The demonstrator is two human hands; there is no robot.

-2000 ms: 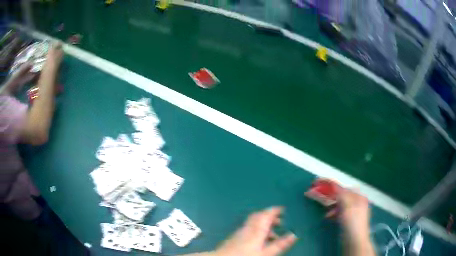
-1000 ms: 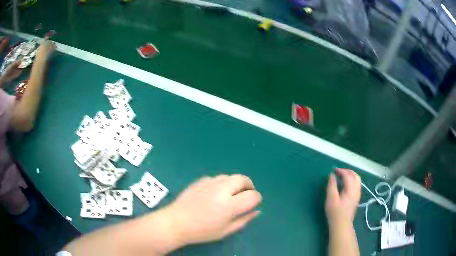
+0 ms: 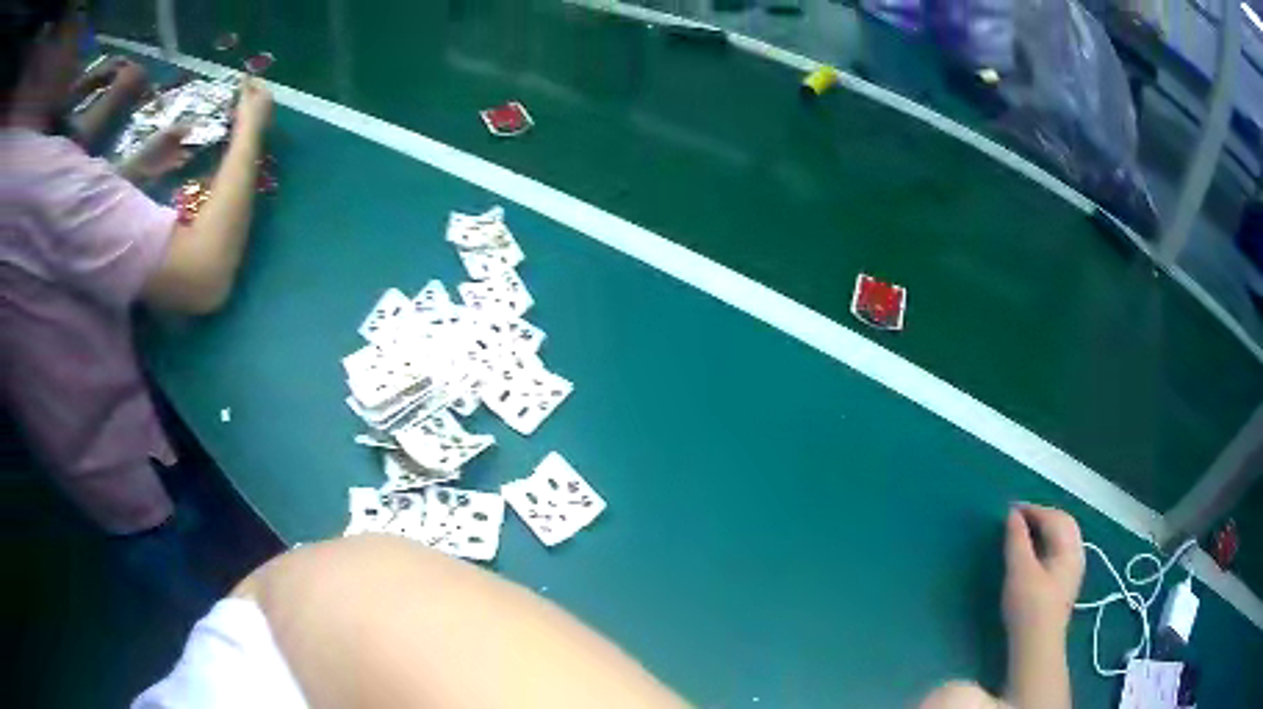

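Observation:
My left forearm crosses the bottom of the view. Only a small part of my left hand (image 3: 961, 697) shows at the bottom edge; its fingers are cut off. My right hand (image 3: 1042, 543) is over the green bench at the lower right, fingers loosely curled and apart, with nothing visible in it. A heap of white plates (image 3: 441, 363) with dark holes lies left of centre, and a separate white plate (image 3: 554, 499) lies beside it. A red circuit board with a pale edge (image 3: 880, 301) lies on the belt beyond the white rail, and another red board (image 3: 506, 119) is farther left.
A person in a pink top (image 3: 104, 256) works at the left beside more white plates (image 3: 187, 118). A white cable (image 3: 1101, 605), white adapter (image 3: 1179, 609) and white box (image 3: 1152, 684) lie right of my right hand. A yellow cylinder (image 3: 819, 82) is across the belt; a pale post stands at right.
The red board left my right hand, and a red board now lies on the belt. My left arm has moved lower, its hand mostly leaving the view. The camera view has shifted, showing more of the person at left.

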